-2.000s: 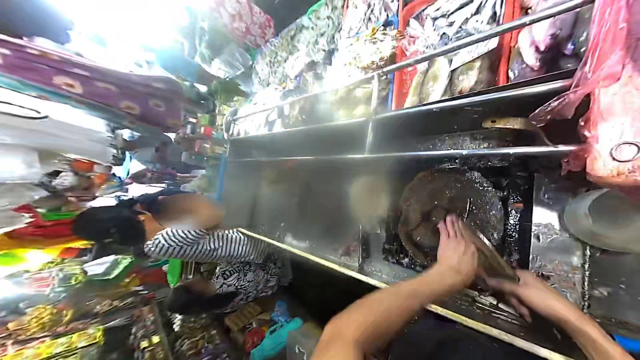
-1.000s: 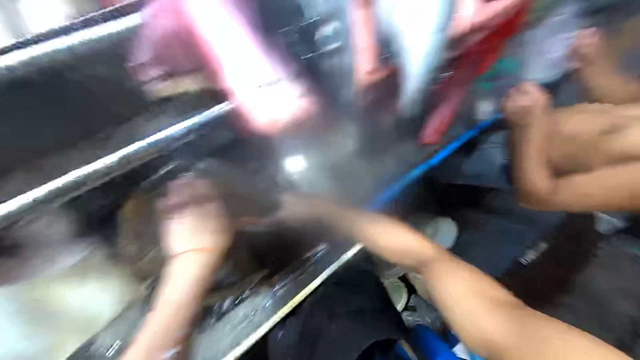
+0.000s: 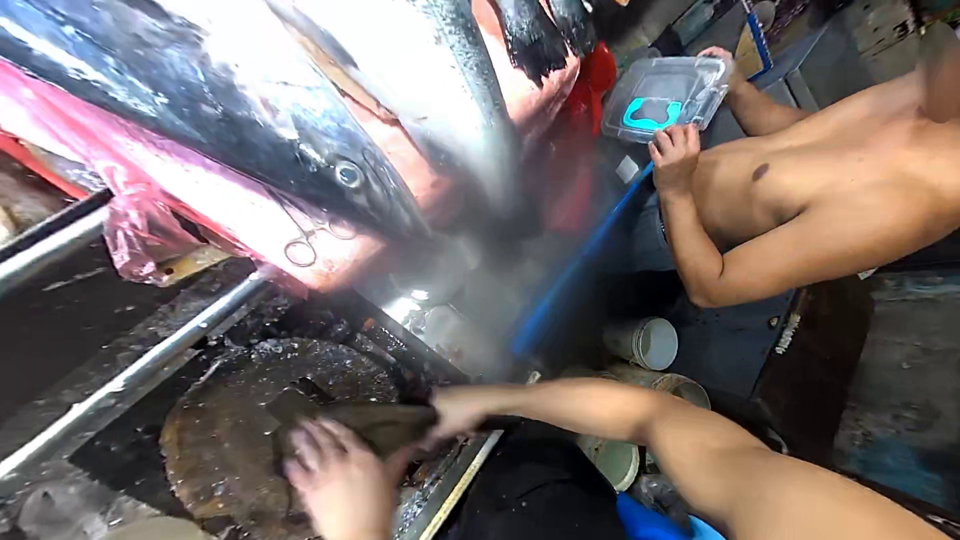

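A round wooden chopping block (image 3: 225, 442), wet and dark, lies at the lower left. Over its right side is a dark, flat, elongated object (image 3: 386, 426); blur leaves open whether it is a broad blade or a fish. My right hand (image 3: 454, 414) is closed around its right end. Against its near left side is my left hand (image 3: 337, 476), blurred, back up and fingers partly spread; its palm is hidden. Large silver fish (image 3: 300, 127) lie above the block, with ring-handled metal forceps or scissors (image 3: 300, 251) on pink plastic (image 3: 202, 199) beside them.
Metal rails (image 3: 135, 375) run along the left. A person (image 3: 810, 187) stands at the right holding a clear plastic container (image 3: 664, 97). Between us are a blue edge (image 3: 585, 262) and several white buckets (image 3: 654, 343). The counter's pale front edge (image 3: 461, 487) is beside the block.
The view has swung strongly to the right since the oldest frame. The person at the right now holds a clear container. My hands remain at the dark object over the block.
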